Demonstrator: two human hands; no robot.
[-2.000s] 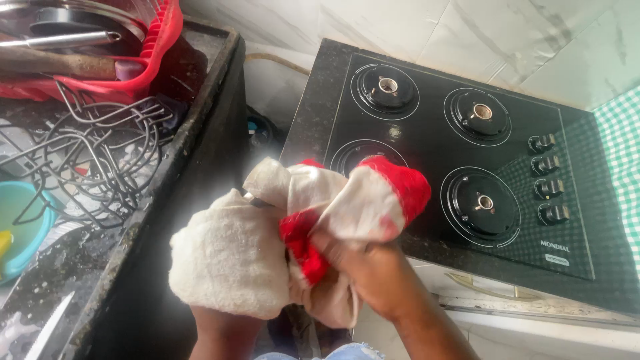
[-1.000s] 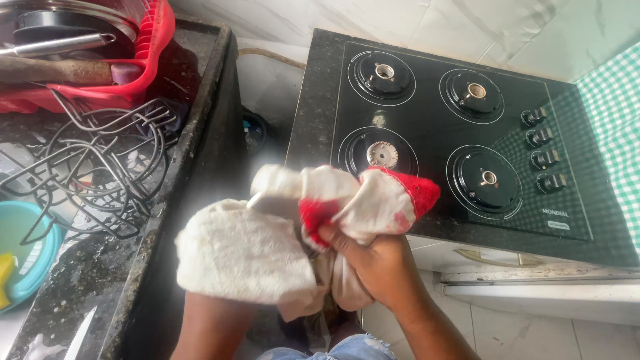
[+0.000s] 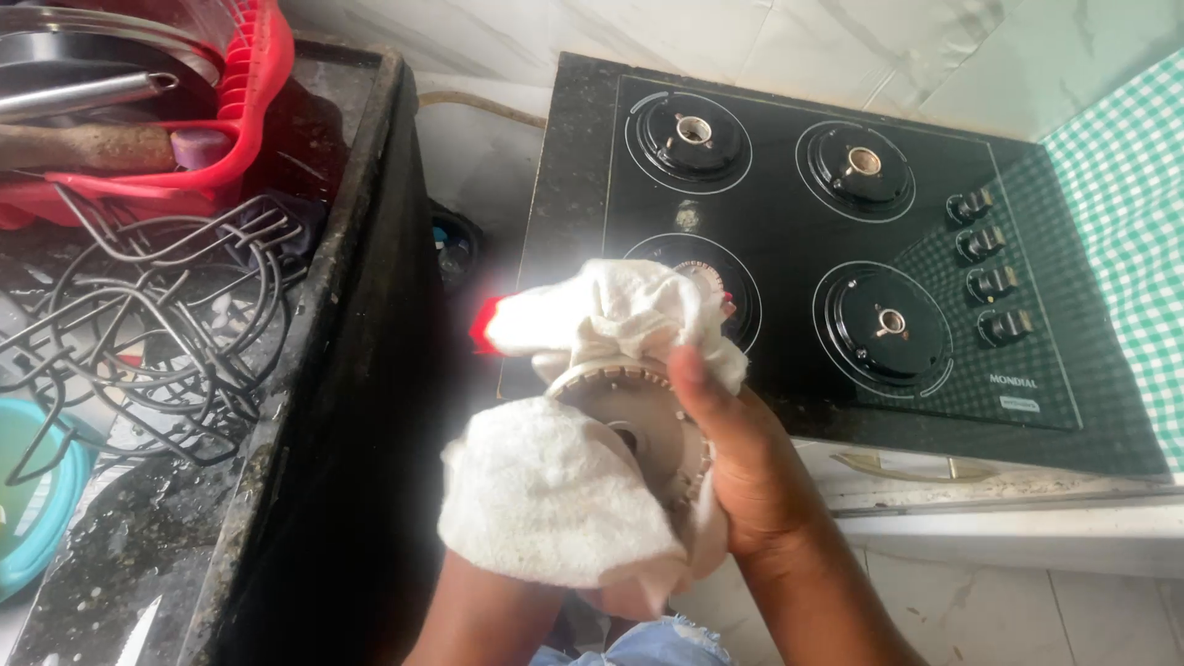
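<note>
A round metal gas burner head (image 3: 638, 421) with a notched rim is between my hands, partly wrapped in a white cloth with red parts (image 3: 564, 490). My right hand (image 3: 740, 453) grips the burner's right side and the cloth, its thumb on the near face. The cloth covers most of my left hand (image 3: 499, 583); its fingers are hidden, and it supports the burner from the left. Beyond the hands lies a black glass gas cooktop (image 3: 768, 240) with its burner bases uncovered. Another burner piece (image 3: 703, 277) sits at the near left position, partly hidden by the cloth.
On the wet dark stone counter at left are tangled black wire pan supports (image 3: 176, 324), a red dish rack (image 3: 250, 111) with cookware, a turquoise basin (image 3: 65, 509) and a serrated blade (image 3: 139, 634). A gap separates this counter from the cooktop. A green checked cloth (image 3: 1128, 231) hangs at right.
The cloth, bunched over my hands before, has been opened out and the burner head inside now shows. My right hand has shifted its grip to the burner's right edge.
</note>
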